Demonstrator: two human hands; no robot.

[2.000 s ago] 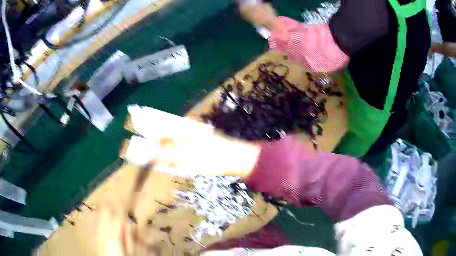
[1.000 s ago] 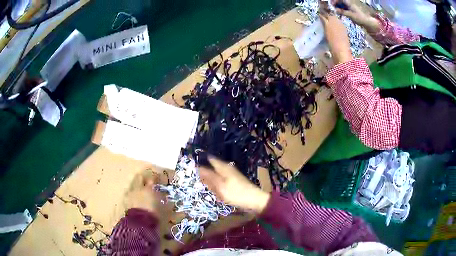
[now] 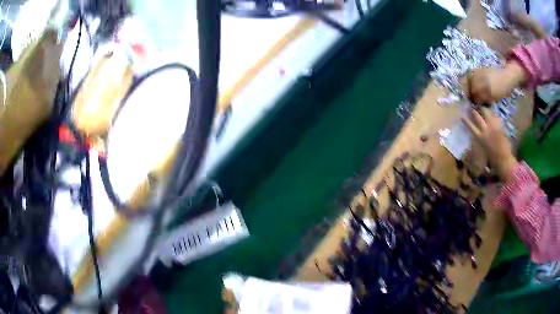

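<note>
A white unit carton [image 3: 295, 298] lies at the bottom edge, cut off by the frame, with a brownish flap at its left. A large tangled heap of black straps or cables [image 3: 408, 245] is on the tan bench [image 3: 491, 251], right of the carton. A white carton printed "MINI FAN" [image 3: 209, 234] lies on the green belt. A maroon sleeve shows blurred at the bottom left, but I cannot make out my left hand. My right hand is out of the picture. The small white cord tangle beside the black heap is out of view.
The green conveyor belt [image 3: 319, 165] runs diagonally between the bench and a cluttered white shelf. Thick black cables [image 3: 206, 80] hang in front of the shelf at left. A neighbouring worker's hands [image 3: 494, 132] and red-checked sleeves are beside a white corded pile [image 3: 460, 55].
The view has swung left and up, so the bench contents sit lower and further right. The shelf and hanging cables now fill the left. My hands have left the picture.
</note>
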